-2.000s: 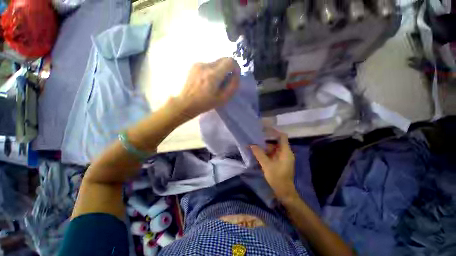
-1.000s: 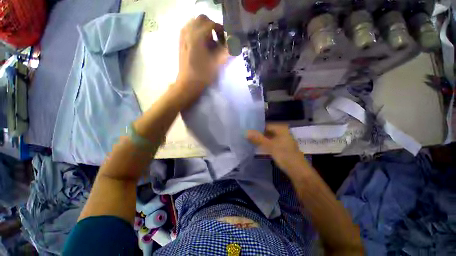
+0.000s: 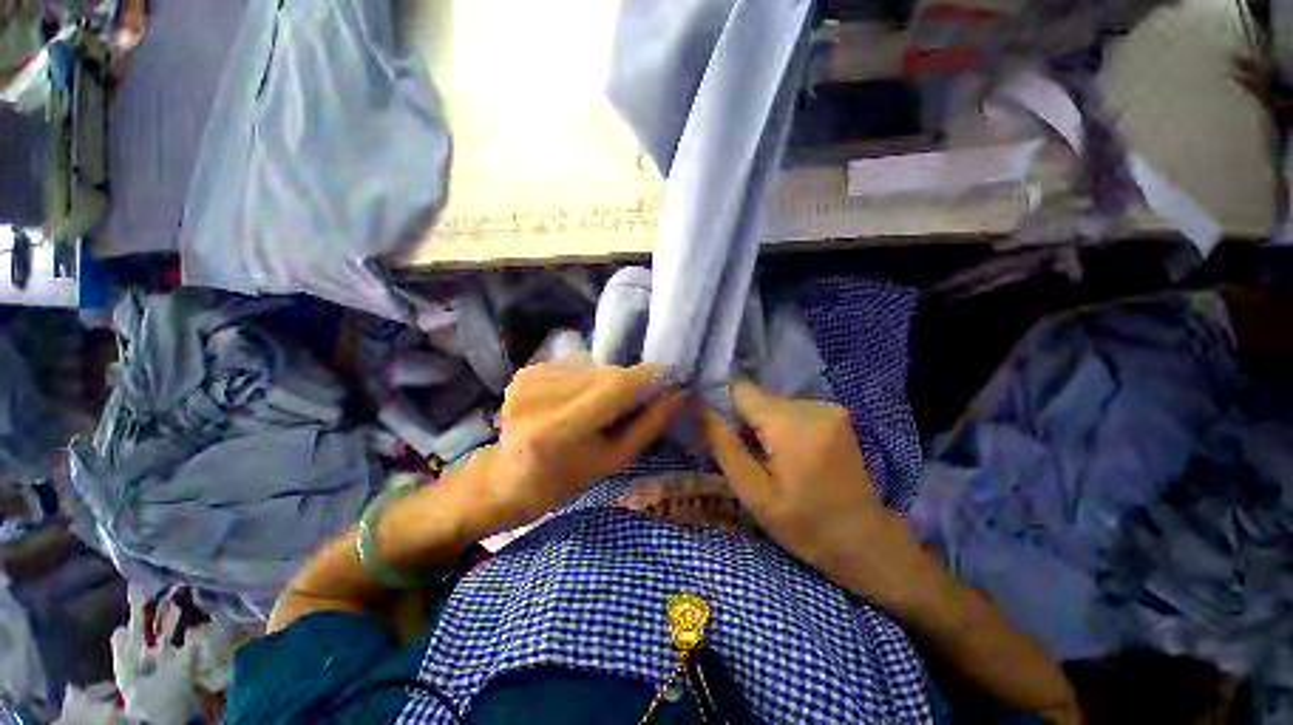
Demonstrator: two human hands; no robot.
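A grey-blue garment piece [image 3: 706, 213] runs from the machine area at the top, over the table edge, down to my lap. It looks folded lengthwise, with a paler strip along it. My left hand [image 3: 589, 429] and my right hand [image 3: 794, 460] pinch its lower end close together in front of my waist. The fingertips partly hide the cloth between them. Another grey-blue piece [image 3: 319, 156] lies on the table at the left and hangs over its edge.
The cream table [image 3: 525, 156] has its front edge ahead of my lap. White strips [image 3: 943, 170] lie at the right by the machine. Grey-blue cloth is heaped low at the left [image 3: 227, 439] and at the right [image 3: 1078, 482]. Thread cones show partly behind my left forearm.
Both hands have come back from the machine to my waist and now hold the piece's end close together. The view has tilted down, so the table sits higher.
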